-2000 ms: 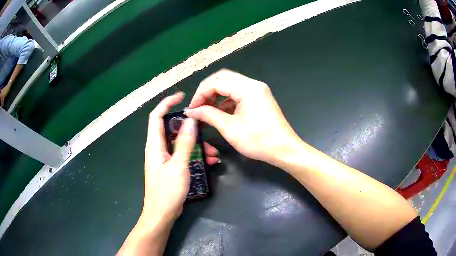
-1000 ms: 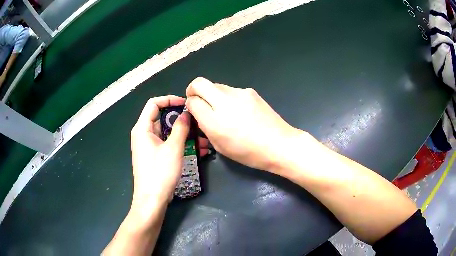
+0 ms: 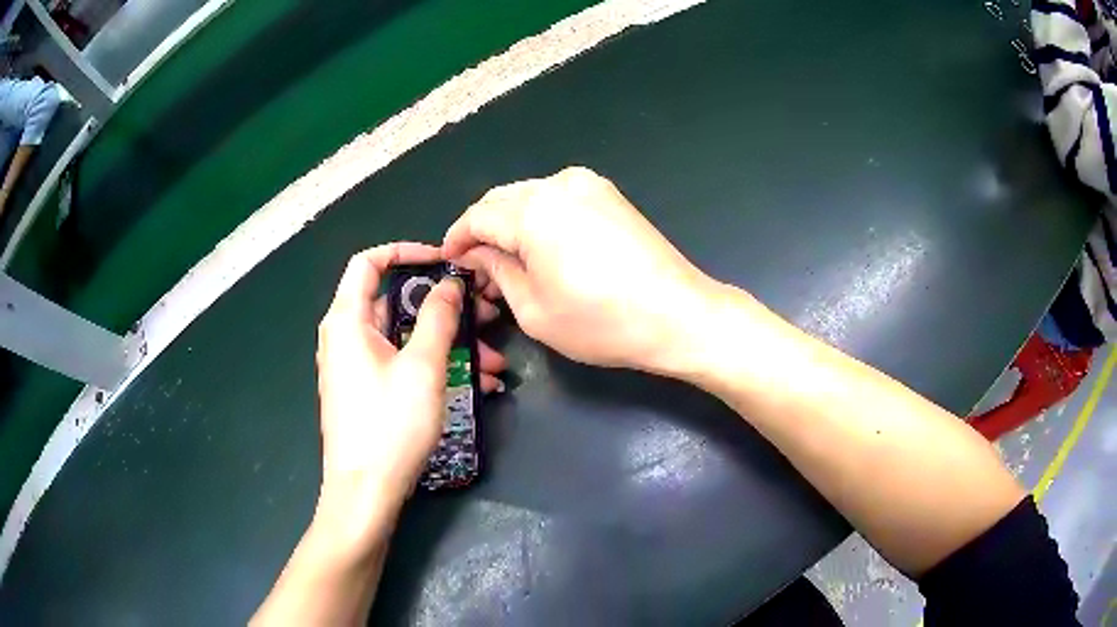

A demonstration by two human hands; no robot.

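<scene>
My left hand point(image 3: 390, 380) holds an open phone unit point(image 3: 458, 431), black and narrow, with its thumb across the upper part and fingertips showing at the right side. A round speaker point(image 3: 418, 294) with a pale ring and dark centre shows at the unit's top left. A green circuit board area point(image 3: 459, 367) lies in the middle, and a silvery, speckled section below it. My right hand point(image 3: 588, 276) has thumb and forefinger pinched together at the unit's top right corner. A tiny pale bit shows near these fingertips; whether they grip it is too small to tell.
Dark green bench point(image 3: 784, 159) under the hands; whitish edging point(image 3: 368, 172) separates it from the green conveyor belt point(image 3: 282, 98). A blurred unit point(image 3: 66, 196) is at far left. A pale post point(image 3: 61, 331) stands left. Small pale loops point(image 3: 1024, 49) and a neighbour's striped sleeve point(image 3: 1078, 98) are at right.
The left hand and unit have shifted left in view since the first frame. The thumb now leaves the speaker uncovered. The right fingertips stay at the unit's top corner. The unit on the belt has moved left.
</scene>
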